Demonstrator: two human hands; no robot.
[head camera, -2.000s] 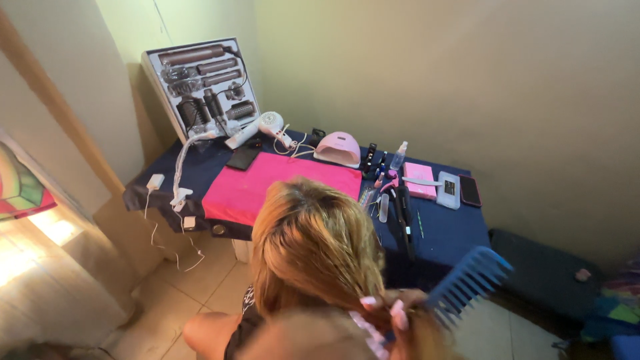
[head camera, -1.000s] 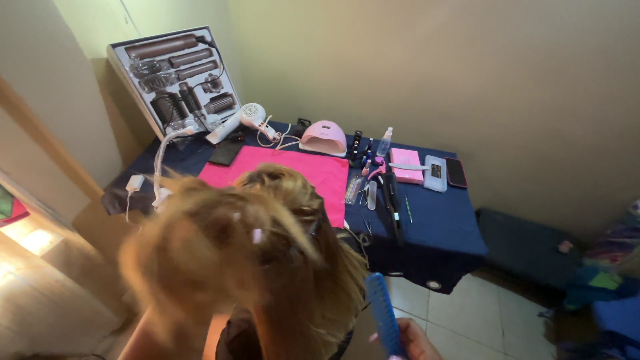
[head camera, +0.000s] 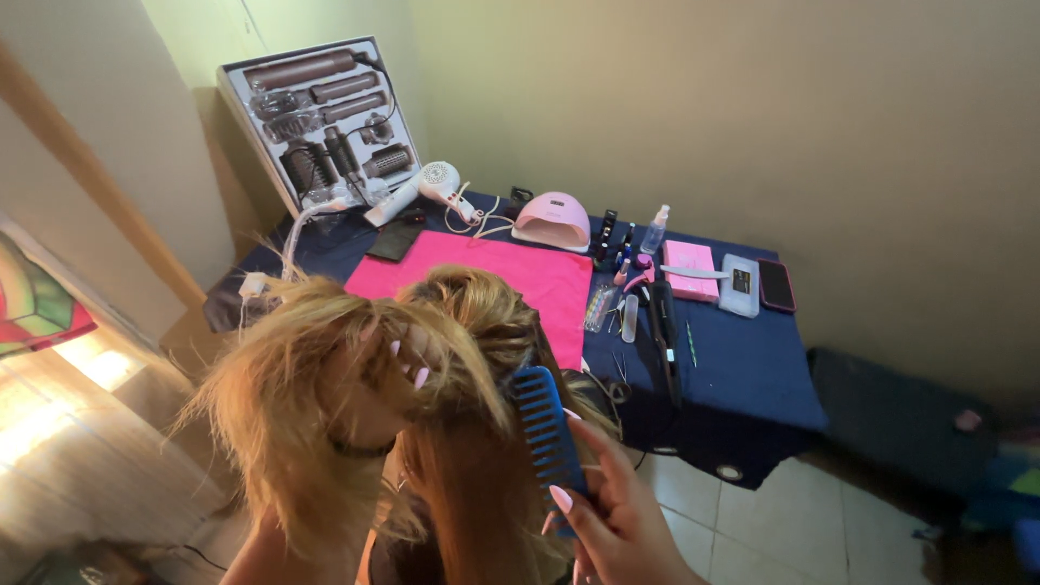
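A person with long blonde-streaked hair (head camera: 467, 309) sits below me, seen from behind. My left hand (head camera: 382, 374) grips a thick section of that hair, lifted to the left; loose strands drape over the fingers and hide part of them. A blue wide-tooth comb (head camera: 546, 431) is in my right hand (head camera: 609, 496), held near its lower end between thumb and fingers. The comb stands nearly upright, its teeth facing left, close beside the hanging hair at the back of the head. Whether the teeth touch the hair I cannot tell.
Beyond the person stands a table with a dark blue cloth (head camera: 731, 366) and a pink towel (head camera: 520, 268). On it are a boxed hair styling set (head camera: 325, 122), a white hair dryer (head camera: 439, 183), a pink nail lamp (head camera: 554, 221), a black flat iron (head camera: 665, 333) and a spray bottle (head camera: 655, 230).
The comb, earlier at the right and then low beside the hair, is now upright close to the back of the head. The lifted hair section was not raised at the left in the oldest frame.
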